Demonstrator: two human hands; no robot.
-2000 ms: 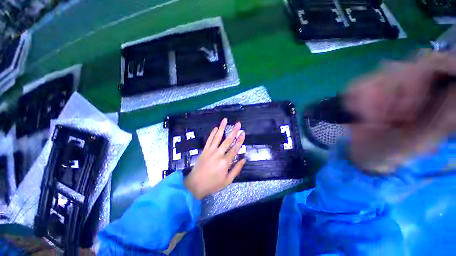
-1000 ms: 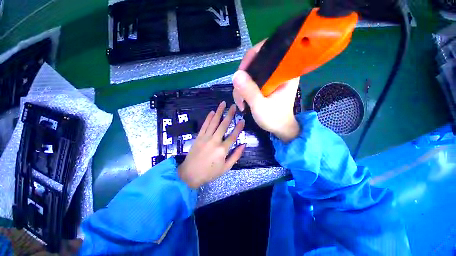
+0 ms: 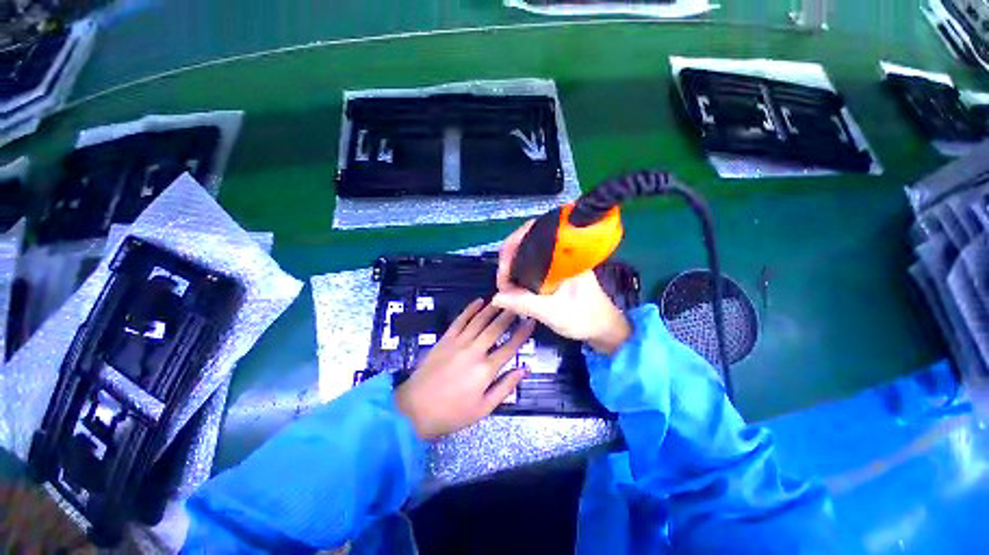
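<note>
A black plastic housing (image 3: 559, 390) lies on bubble wrap (image 3: 488, 448) in front of me. My left hand (image 3: 461, 372) lies flat on its middle with fingers spread. My right hand (image 3: 559, 298) grips the orange-and-black electric screwdriver (image 3: 586, 247) over the housing, just above my left fingertips. The handle slants up to the right; its nose and bit are hidden by my hand. White brackets (image 3: 410, 323) show on the housing's left part. A round dish with a dimpled grid (image 3: 707, 317) sits right of the housing.
The black screwdriver cord (image 3: 710, 255) arcs over the dish. Another housing (image 3: 136, 374) lies tilted on wrap at left. More housings lie behind, one at centre (image 3: 499, 141) and one at right (image 3: 781, 119). Wrapped stacks (image 3: 954, 266) stand at the right edge. A thin dark tool (image 3: 765, 284) lies beside the dish.
My right hand came in from the right with the screwdriver, then lowered it towards the housing. My left hand stays on the housing. The view has shifted, showing more of the bench behind.
</note>
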